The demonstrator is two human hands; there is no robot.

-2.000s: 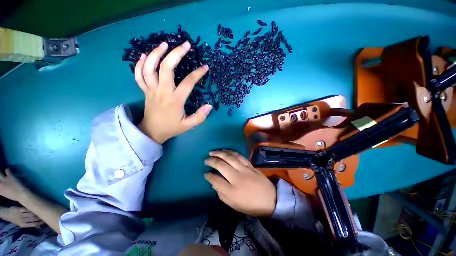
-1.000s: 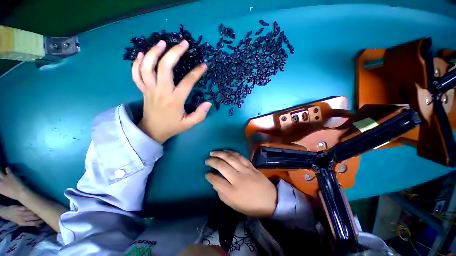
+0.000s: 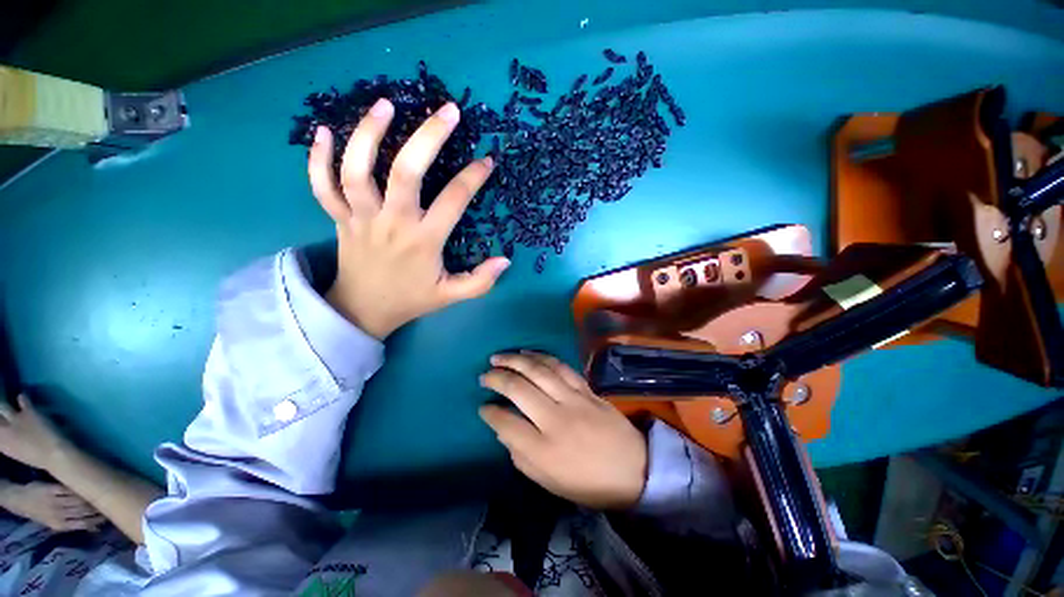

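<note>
A loose heap of small black parts [image 3: 572,163] lies on the blue-green bench top. My left hand [image 3: 397,227] is palm down over the heap's left part, fingers spread, fingertips among the parts. No part shows gripped in it. My right hand [image 3: 566,432] rests palm down on the bench nearer my body, fingers slightly apart and pointing left; its thumb and underside are hidden. Nothing shows in it. Right of it stands an orange-brown jig [image 3: 700,315] topped by a black Y [image 3: 756,379], with a pale yellow-green patch on one arm.
A second orange-brown jig [image 3: 904,210] with black arms stands at the right, cut by the edge. A pale post-like bar [image 3: 53,105] with a grey end reaches in at upper left. Another person's forearms [image 3: 99,484] show at lower left. Shelving with yellow cables [image 3: 951,536] is at lower right.
My left hand has shifted slightly right over the heap, with its fingers and thumb moved a little. My right hand and the jigs look unmoved.
</note>
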